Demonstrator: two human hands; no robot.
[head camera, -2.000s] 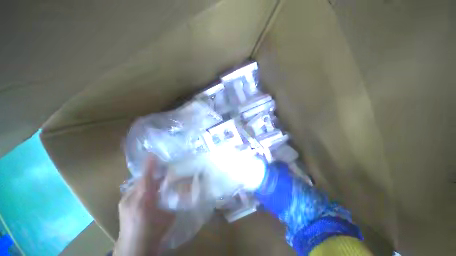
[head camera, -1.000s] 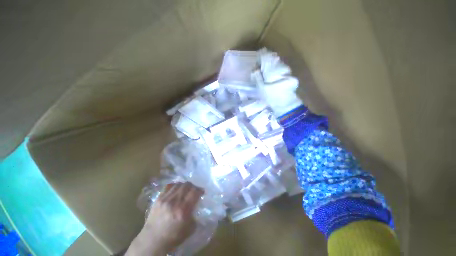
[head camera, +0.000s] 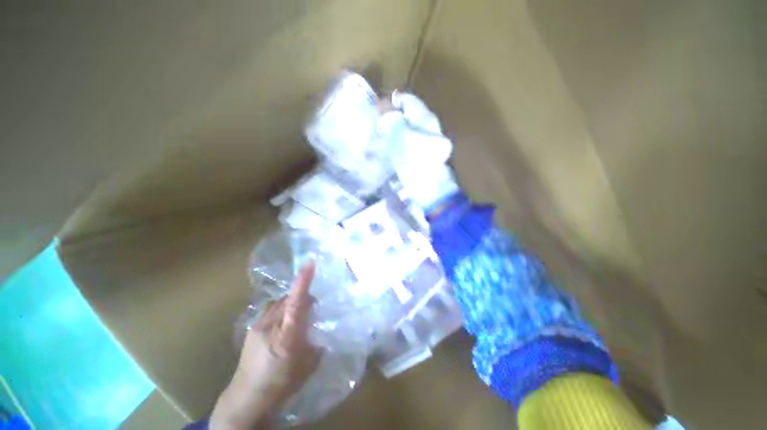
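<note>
White plastic housings (head camera: 383, 243) lie piled in the bottom of a deep brown carton, overexposed in the middle. My right hand (head camera: 420, 151), in a white glove with a blue patterned sleeve, grips a white housing (head camera: 346, 122) at the far end of the pile. My left hand (head camera: 282, 340) is bare, at the near left of the pile, with its index finger extended over a crumpled clear bag (head camera: 328, 386). The bag lies beside and under this hand; the other fingers are curled and seem to hold some film, but blur hides the exact grip.
The carton's tall brown walls (head camera: 193, 109) surround the pile on the far side and the right. Green floor (head camera: 67, 344) with a yellow line shows beyond the carton's edge at the left. A small blue thing is at the lower left corner.
My right hand has moved from the pile's near middle to its far end, and over the last second shifted left with a housing. My left index finger has straightened from a closed hand.
</note>
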